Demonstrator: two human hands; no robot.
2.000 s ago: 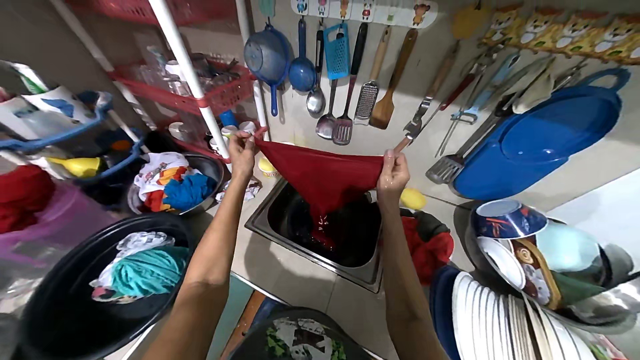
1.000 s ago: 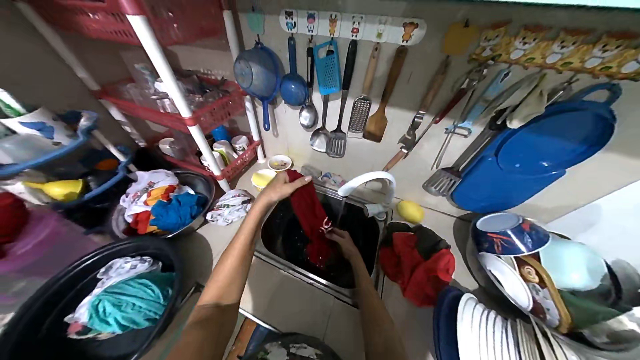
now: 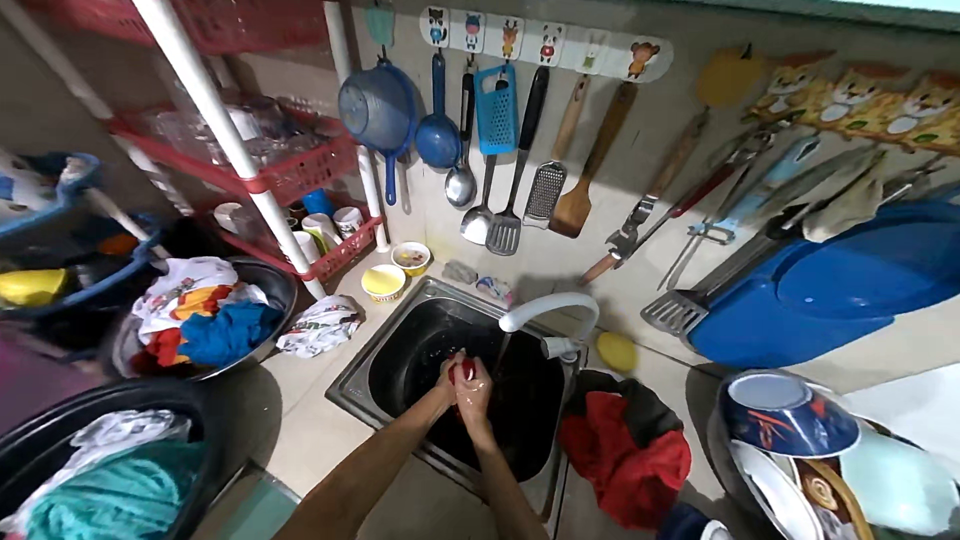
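Observation:
Inside the stainless steel sink (image 3: 358, 384), my left hand (image 3: 448, 377) and my right hand (image 3: 472, 394) press together around a bunched red cloth (image 3: 466, 368). Only a small part of the cloth shows between my fingers. A thin stream of water falls from the white curved faucet (image 3: 551, 301), just right of my hands. The dark sink bottom is hard to make out. On the counter to the right lies a heap of red and dark cloth (image 3: 626, 450). A crumpled white printed cloth (image 3: 322, 327) rests left of the sink.
A metal basin of clothes (image 3: 281, 319) and a black tub (image 3: 199, 469) stand left. A basin of dishes (image 3: 720, 442) stands right. Behind the sink are small tubs (image 3: 383, 283) and a yellow sponge (image 3: 616, 352). Utensils, including a slotted turner (image 3: 505, 232), hang on the wall.
Two seconds ago the red cloth was spread between my raised hands; one second ago it hung lengthwise over the sink. Now it is bunched up, and both hands are together, low in the sink.

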